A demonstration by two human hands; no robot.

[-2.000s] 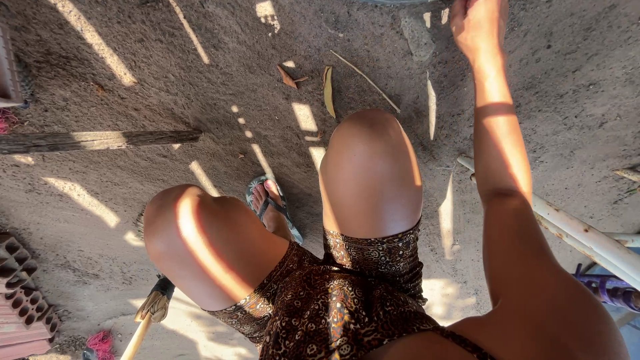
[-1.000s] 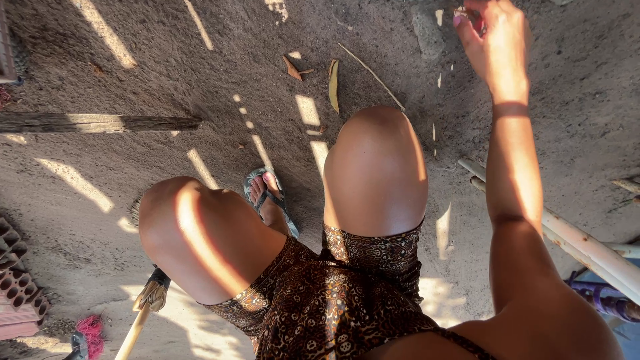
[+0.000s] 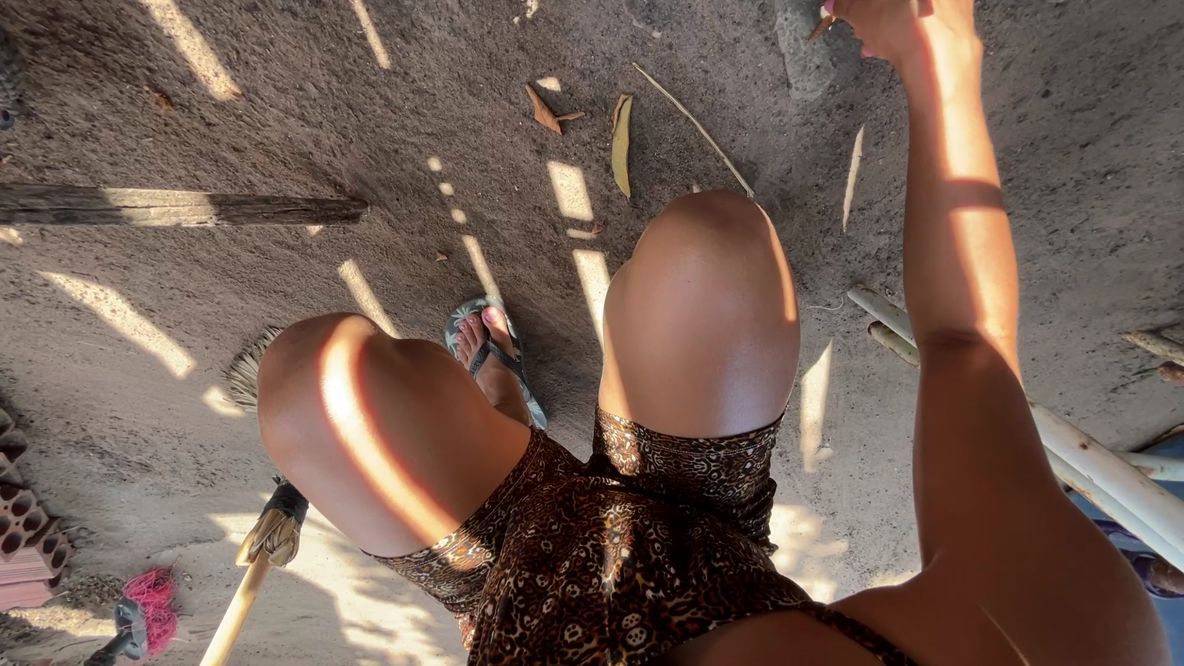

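Note:
My right hand (image 3: 893, 28) is at the top edge, partly cut off, its arm stretched forward over the sandy ground. Beside its fingertips is a small brown piece, perhaps a dry leaf (image 3: 821, 25); whether the fingers hold it cannot be told. A grey stone (image 3: 803, 55) lies just left of the hand. My left hand is out of view. Between the top edge and my knees, a curled brown leaf (image 3: 544, 109), a yellowish leaf (image 3: 622, 146) and a thin twig (image 3: 694, 125) lie on the ground.
A broom with a wooden handle (image 3: 236, 610) and straw bristles (image 3: 242, 375) is partly behind my left knee. A weathered wooden beam (image 3: 185, 205) enters from the left. Hollow clay bricks (image 3: 32, 546) and a pink-bristled brush (image 3: 153, 606) are lower left; pale poles (image 3: 1101, 462) are at right.
My right hand came further into view one second ago, with thumb and finger close together; it is now farther forward, at the top edge.

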